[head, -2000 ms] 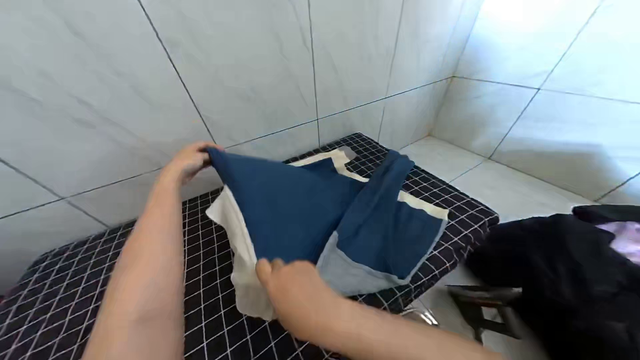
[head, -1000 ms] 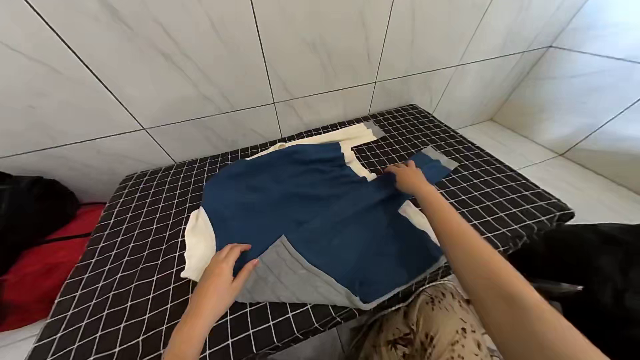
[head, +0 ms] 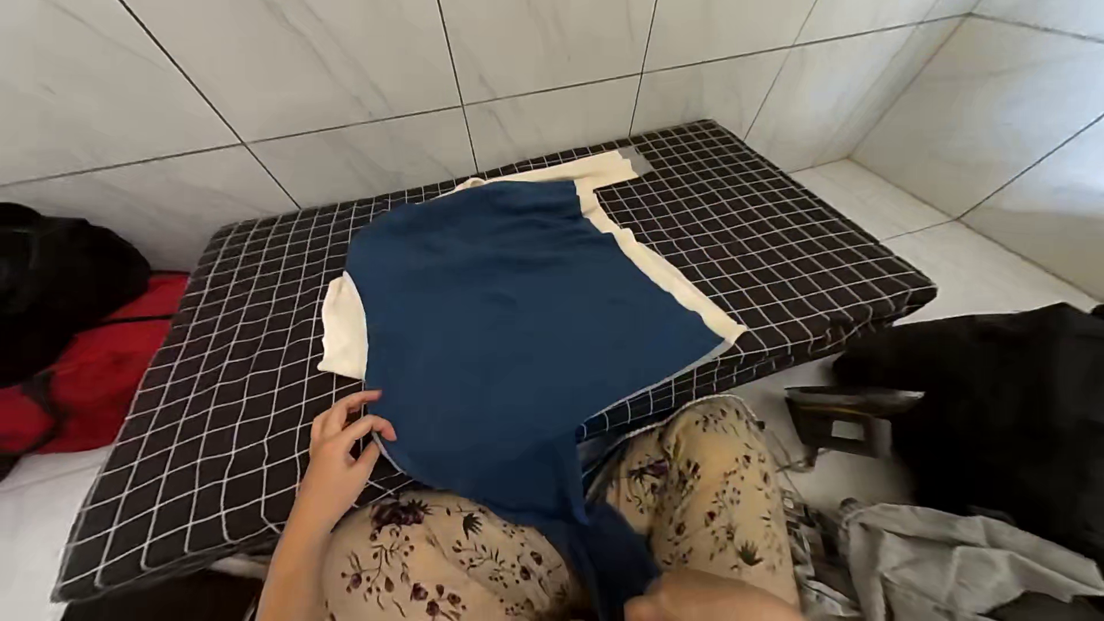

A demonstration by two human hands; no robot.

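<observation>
A dark blue knit garment [head: 500,310] lies spread over a low surface covered in black cloth with a white grid [head: 241,388]. Cream fabric [head: 345,328] shows at its left side, and a cream sleeve with a grey cuff [head: 595,168] extends behind it. My left hand [head: 349,435] rests at the garment's lower left edge, fingers apart, fingertips touching the fabric. At the bottom of the view, my right hand [head: 668,599] is closed on a blue sleeve [head: 608,548] that hangs over my lap; part of that hand is cut off by the frame.
My knees in floral trousers [head: 716,483] are against the near edge. Marble-look tiled wall [head: 345,78] stands behind. Red and black bags [head: 95,354] are at left. At right are a small dark stool-like object [head: 845,423], black fabric [head: 1000,405] and grey cloth [head: 957,552].
The blue sleeve, earlier laid toward the right over the garment, now comes down toward my lap. My right hand has moved down with it. The grey area near my left hand is now covered by blue.
</observation>
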